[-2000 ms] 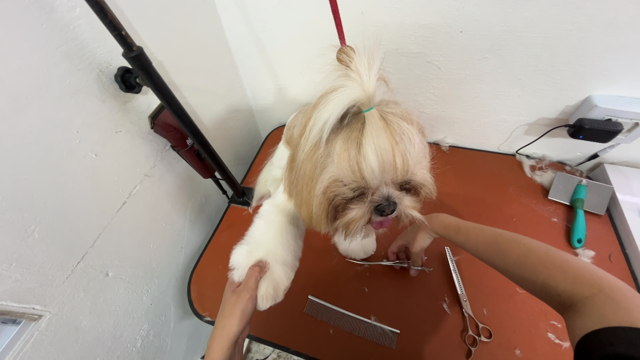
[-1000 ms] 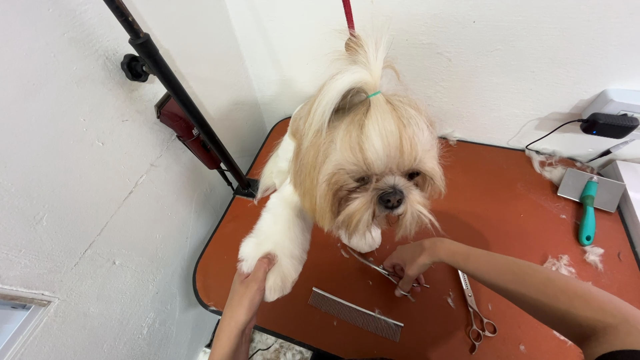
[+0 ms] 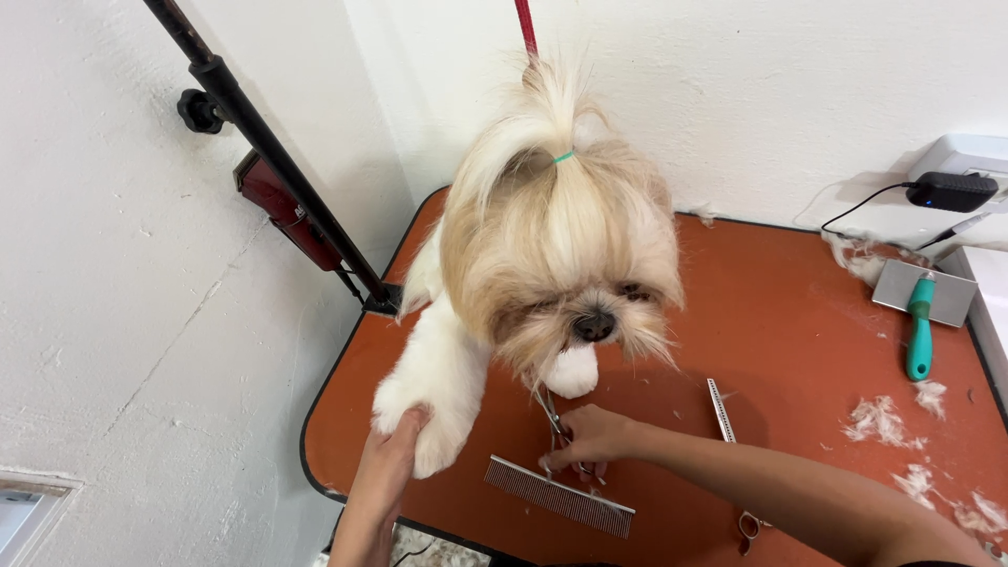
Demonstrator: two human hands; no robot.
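Observation:
A small long-haired dog with a topknot in a green band faces me on the grooming table, head lowered. My left hand holds its front paw, thumb on top, at the table's left edge. In my right hand is a pair of scissors, fingers in the loops, blades pointing up toward the dog's chin fur; the tips are partly hidden there. The other front paw rests on the table just beyond. A metal comb lies below my right hand. Thinning shears lie partly under my right forearm.
A slicker brush with a green handle lies at the right, near loose fur tufts. A black post with red clippers stands at the left. A red strap runs up behind the dog. Walls border the table.
My right hand has turned the scissors from lying roughly crosswise to pointing up at the dog's chin. The dog's head has dipped since one second ago. My left hand keeps hold of the paw.

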